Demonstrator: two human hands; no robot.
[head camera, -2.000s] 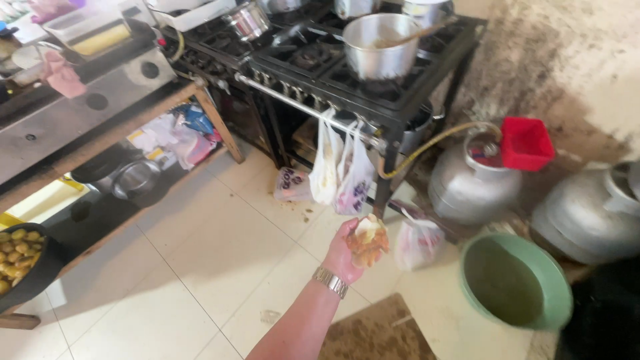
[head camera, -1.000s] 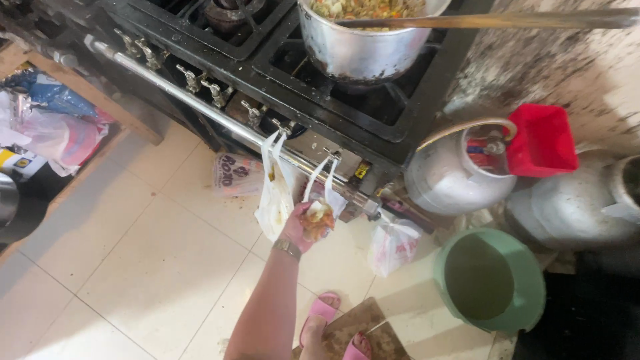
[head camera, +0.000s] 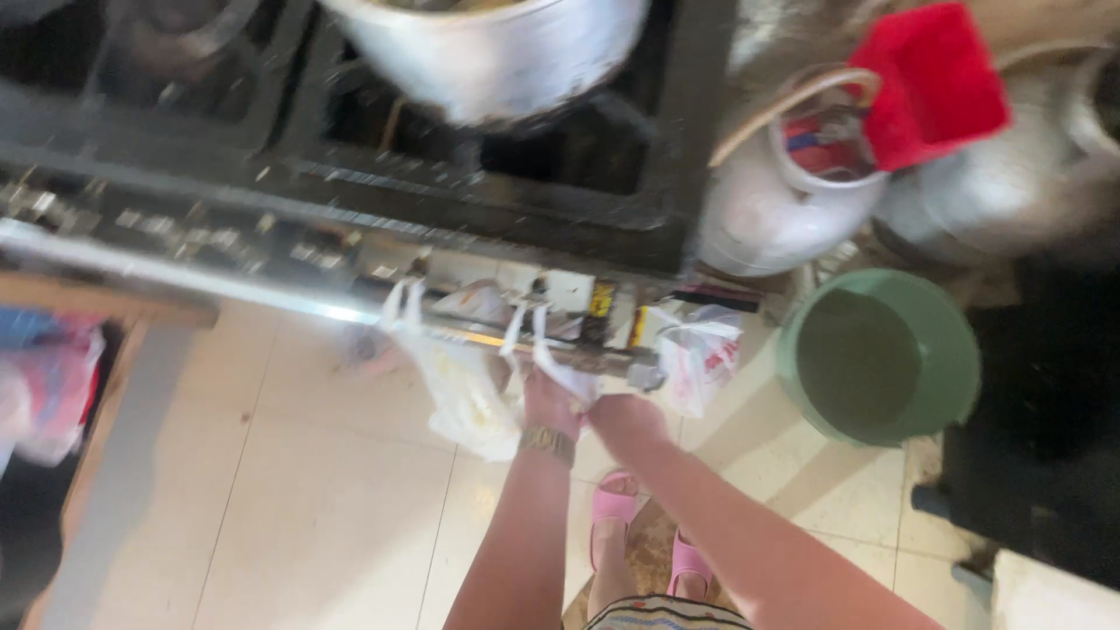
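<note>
My left hand (head camera: 549, 402), with a metal watch on its wrist, is at the white plastic bag (head camera: 567, 374) that hangs by its handles from the stove's front rail. Its fingers are hidden by the bag. Close beside it on the right, my right hand (head camera: 626, 422) reaches to the same bag, its fingers blurred and partly out of sight. Whether either hand grips the bag or still holds anything cannot be made out. Another white plastic bag (head camera: 464, 398) hangs from the rail just left of my hands.
A large metal pot (head camera: 499, 57) stands on the black gas stove (head camera: 560, 206). To the right are a gas cylinder (head camera: 757, 214), a red plastic container (head camera: 936, 83) and a green basin (head camera: 962, 359) holding dark liquid. A tied plastic bag (head camera: 700, 354) is beside the stove's corner.
My left hand, which held peelings or scraps in the earlier frames, is now at the hanging bag. My right hand has come into view beside it. The view has moved closer over the stove.
</note>
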